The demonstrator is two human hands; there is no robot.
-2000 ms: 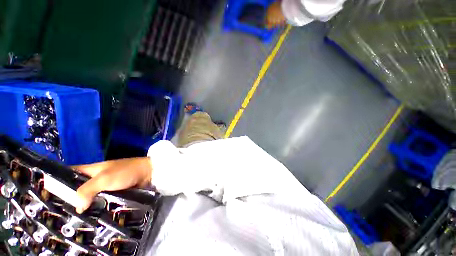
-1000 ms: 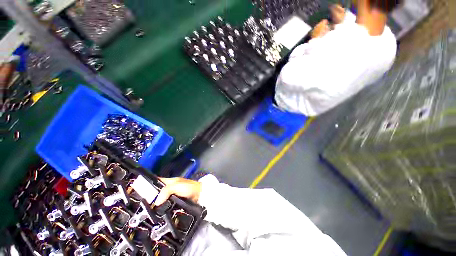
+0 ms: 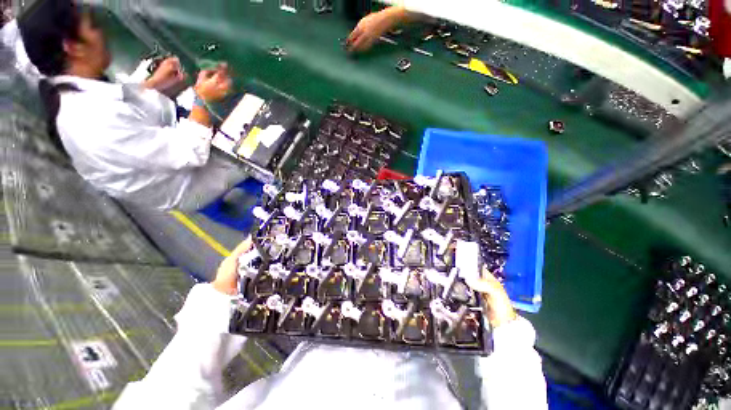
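Note:
A black compartment tray lies level between my two hands in front of my body. Its pockets hold rows of small dark units with shiny silver-white ends. My left hand grips the tray's left side. My right hand grips its right side, by a small white slip on the tray. Fingers under the tray are hidden.
A blue bin with loose silver-black parts stands behind right, a red box partly hidden. Another dark tray lies behind. A filled tray is at right. A person in white sits left by a case; another person's hand reaches in.
The view has swung left along the bench. The tray has come to the middle, more level. My left hand is now visible on its left side; my right hand still holds the other side.

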